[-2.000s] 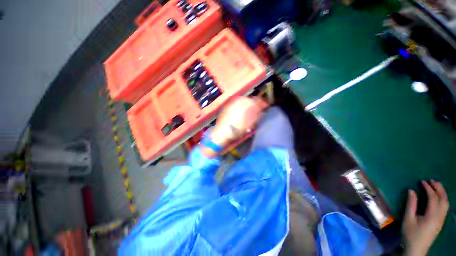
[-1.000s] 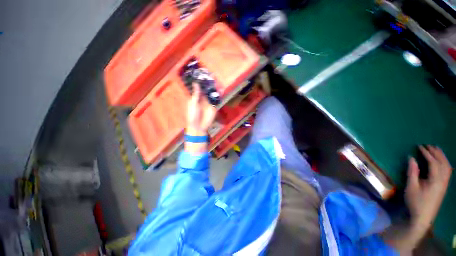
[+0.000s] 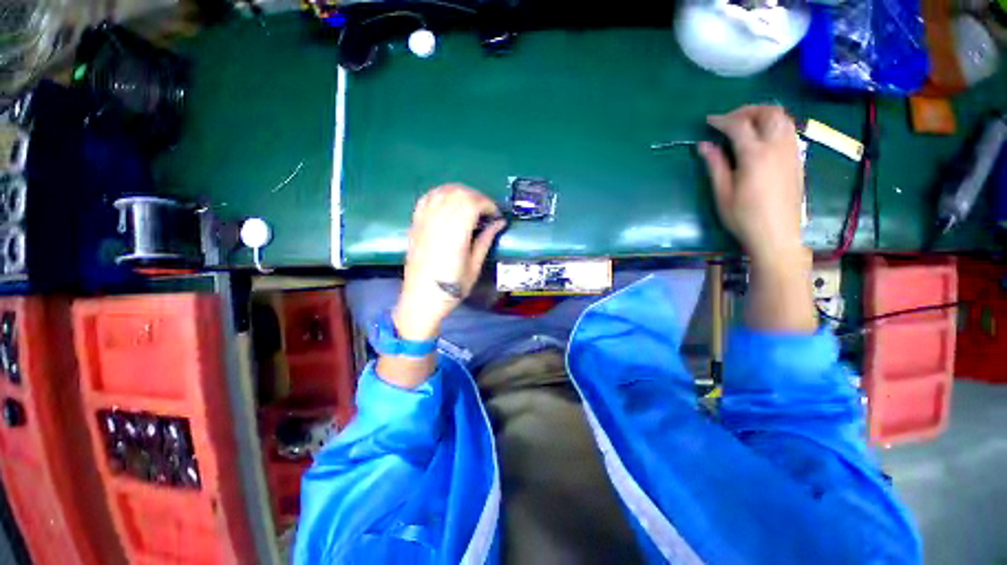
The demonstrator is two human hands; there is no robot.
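A small dark square device (image 3: pixel 531 199) with shiny edges lies on the green mat (image 3: pixel 596 110), near its front edge. My left hand (image 3: pixel 447 234) is just left of it, thumb and fingers curled around what looks like a small dark part (image 3: pixel 494 224), mostly hidden by the fingers. My right hand (image 3: pixel 760 166) is over the mat at the right, palm down, with finger and thumb bent. A thin metal tool (image 3: pixel 674 145) sticks out to the left from its fingertips; whether it is gripped does not show.
A pale parts strip (image 3: pixel 554 276) sits at the bench edge. Red trays (image 3: pixel 144 348) stand at lower left, another red tray (image 3: pixel 908 351) at lower right. Solder spool (image 3: pixel 160 230) is at left. White tub (image 3: pixel 742 33), blue bag (image 3: pixel 867 44) and yellow-white piece (image 3: pixel 833 139) are at right.
The view has turned from the red trays to the bench. My left hand has left the tray of dark parts and is over the mat's front. My right hand is now by the thin tool.
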